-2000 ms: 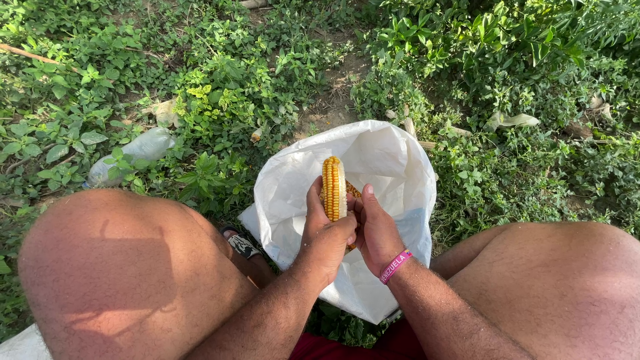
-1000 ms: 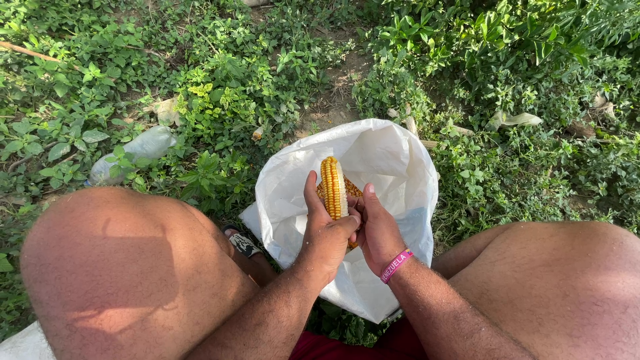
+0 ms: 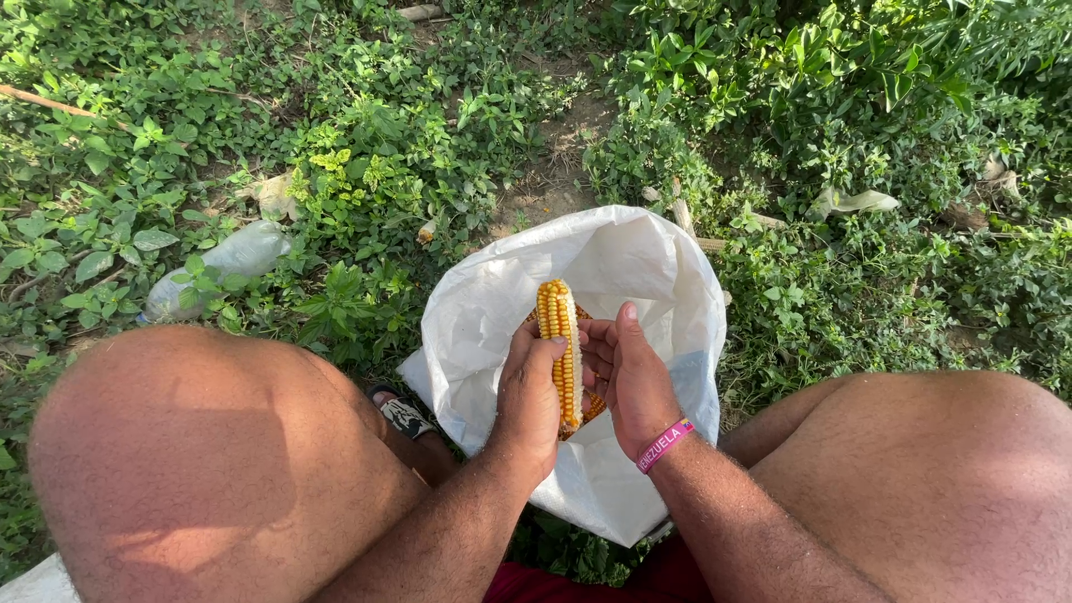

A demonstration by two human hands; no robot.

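My left hand (image 3: 532, 389) is closed around a yellow ear of corn (image 3: 559, 352), held upright over the mouth of a white woven sack (image 3: 477, 314). Part of the ear's right side is bare, pale cob. Close against that side is my right hand (image 3: 628, 377), thumb up and fingers curled; whether it grips anything is hidden. A pink wristband (image 3: 664, 445) circles the right wrist. Orange kernels (image 3: 593, 405) show inside the sack, below and behind the hands, which cover much of them.
My bare knees flank the sack. A clear plastic bottle (image 3: 222, 266) lies in low green plants at the left. Beyond the sack are bare soil (image 3: 548, 188), sticks and a pale husk-like scrap (image 3: 854, 202). A sandaled foot (image 3: 404, 413) stands by the sack's left side.
My right thumb and fingers have moved slightly away from the ear. More bare cob shows along its right side. My left hand still holds the ear over the sack.
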